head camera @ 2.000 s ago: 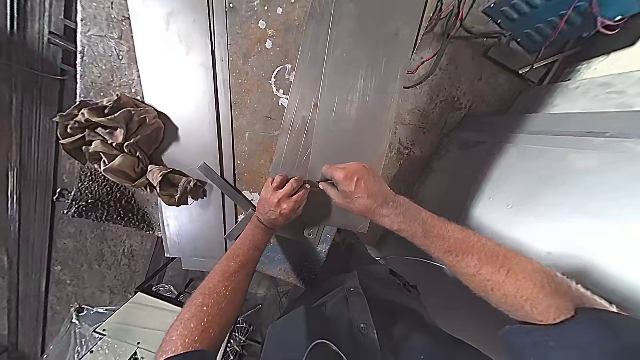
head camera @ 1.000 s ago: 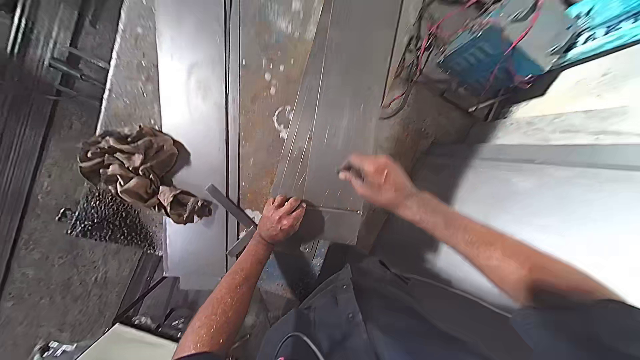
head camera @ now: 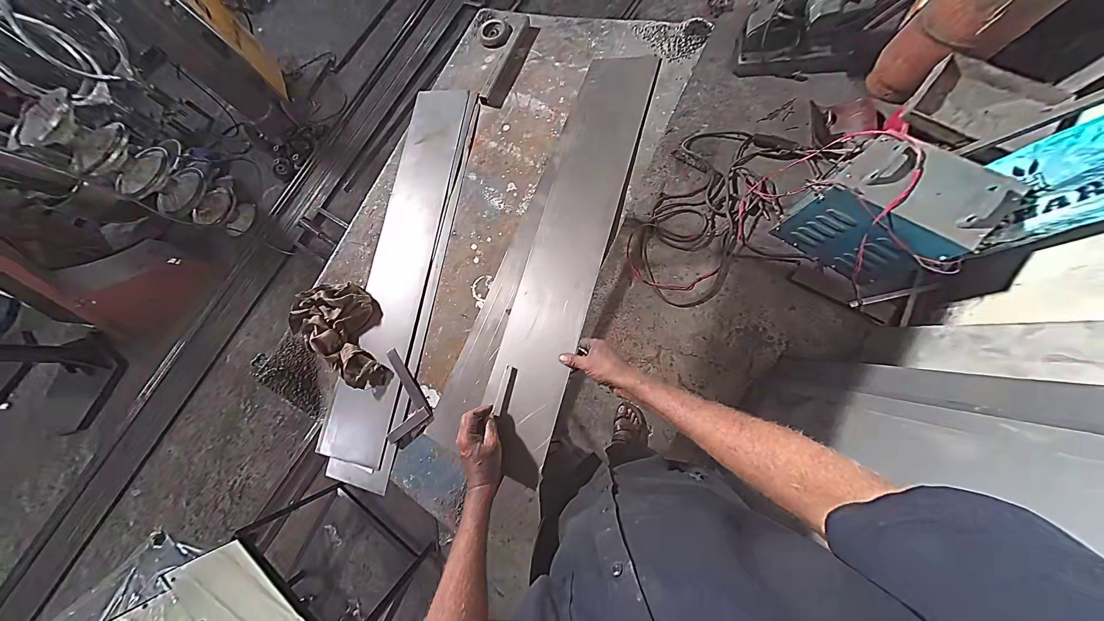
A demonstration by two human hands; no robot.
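Note:
A long sheet-metal strip lies lengthwise on the paint-spotted workbench, partly over another metal piece. At its near end my left hand holds a short, narrow metal bar, which points away from me. My right hand is at the strip's right edge, with a small dark object between thumb and fingers; what it is cannot be told. To the left lie more long metal strips. A metal try square rests across their near right edge, and a crumpled brown cloth lies on their left side.
A blue and grey machine, apparently a welder, stands on the right beside tangled cables. Large metal sheets lie at lower right. Dark metal bars run along the floor at left. A dark metal frame is at lower left.
My left hand now holds up the short bar, which does not show in its grip earlier. My right hand has moved to the strip's right edge. The view has shifted to take in more of the workshop.

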